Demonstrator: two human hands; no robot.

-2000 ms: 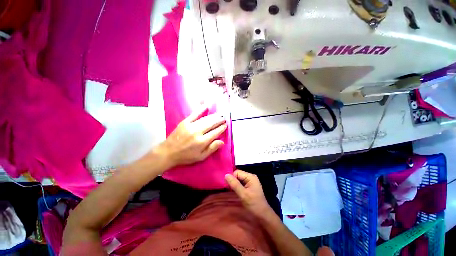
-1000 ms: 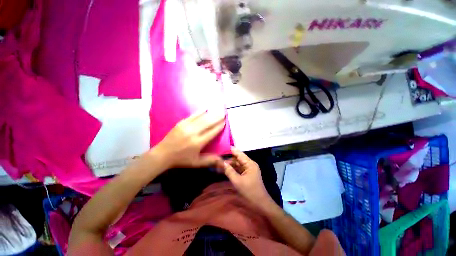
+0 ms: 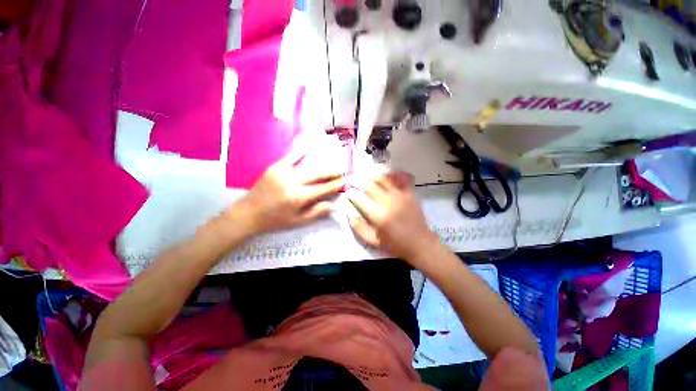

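A bright pink cut fabric piece (image 3: 256, 126) lies flat left of the needle area, its right edge running under the presser foot (image 3: 345, 136) of the white sewing machine (image 3: 526, 72). My left hand (image 3: 294, 195) lies with spread fingers at the fabric's lower right end, just in front of the presser foot. My right hand (image 3: 385, 210) is close beside it, fingertips bent near the fabric's end below the foot. The right hand is blurred, and glare washes out the fabric between the hands, so whether it pinches the edge cannot be told.
Black scissors (image 3: 479, 183) lie under the machine arm. A pink fabric heap (image 3: 61, 168) covers the table's left side. A blue basket (image 3: 534, 302) with scraps and a green basket (image 3: 610, 370) stand lower right. A white pad (image 3: 450, 336) lies below the table edge.
The pink piece has moved away from me, past the presser foot; its near end is now on the table. My right hand has moved up from the table's edge beside my left hand.
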